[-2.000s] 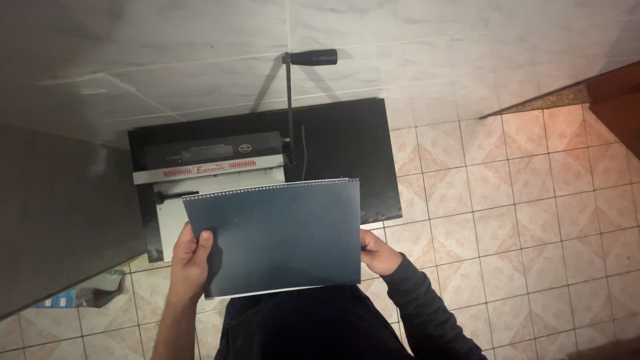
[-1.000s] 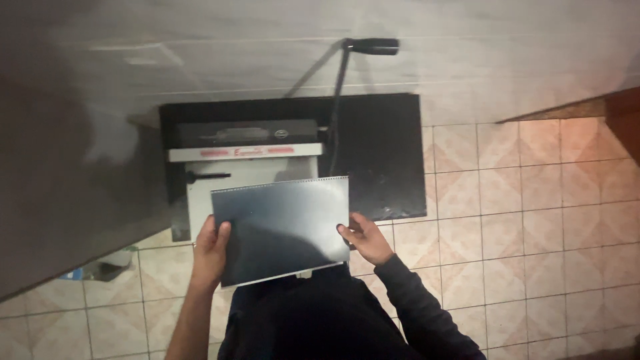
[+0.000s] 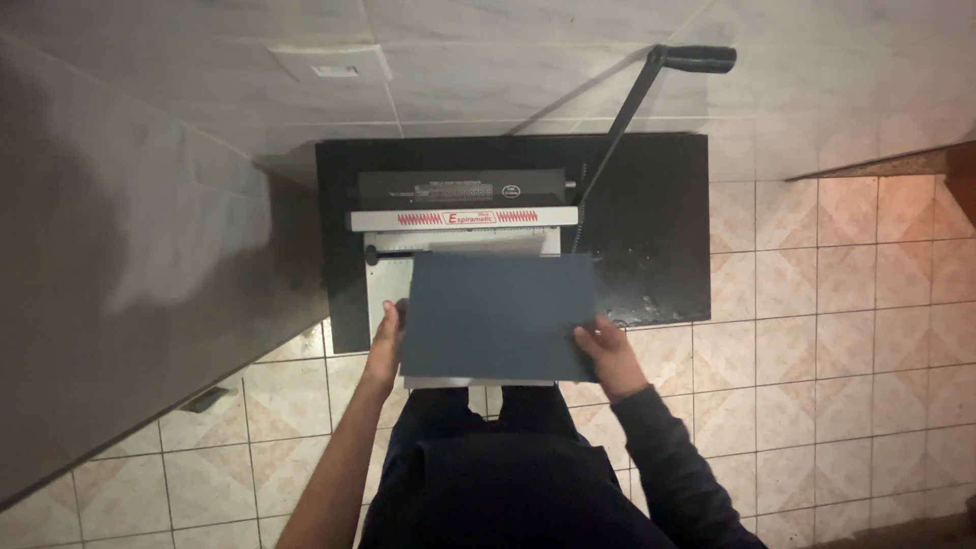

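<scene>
Between my hands lies a dark blue-grey cover sheet (image 3: pixel 499 316) with pale sheets under it, their edge showing along the near side. My left hand (image 3: pixel 387 343) holds its left edge, the thumb up and the fingers mostly hidden. My right hand (image 3: pixel 606 351) grips the lower right edge with thumb and fingers. The far edge of the stack lies over the pale bed of an Espiramatic manual binding punch (image 3: pixel 463 219). A black guide rod (image 3: pixel 396 254) crosses that bed at the left. The punch's lever with its black handle (image 3: pixel 698 59) stands up at the right.
The punch rests on a black tabletop (image 3: pixel 656 229) against a tiled wall. A thin dark spiral coil (image 3: pixel 581 221) lies beside the lever. A wall plate (image 3: pixel 332 67) is behind, a grey panel (image 3: pixel 191 252) rises at the left, and a small object (image 3: pixel 206 399) lies on the floor.
The sheets have moved toward the punch and now overlap its bed. The row of holes seen earlier along their far edge no longer shows. Both hands still hold the sides.
</scene>
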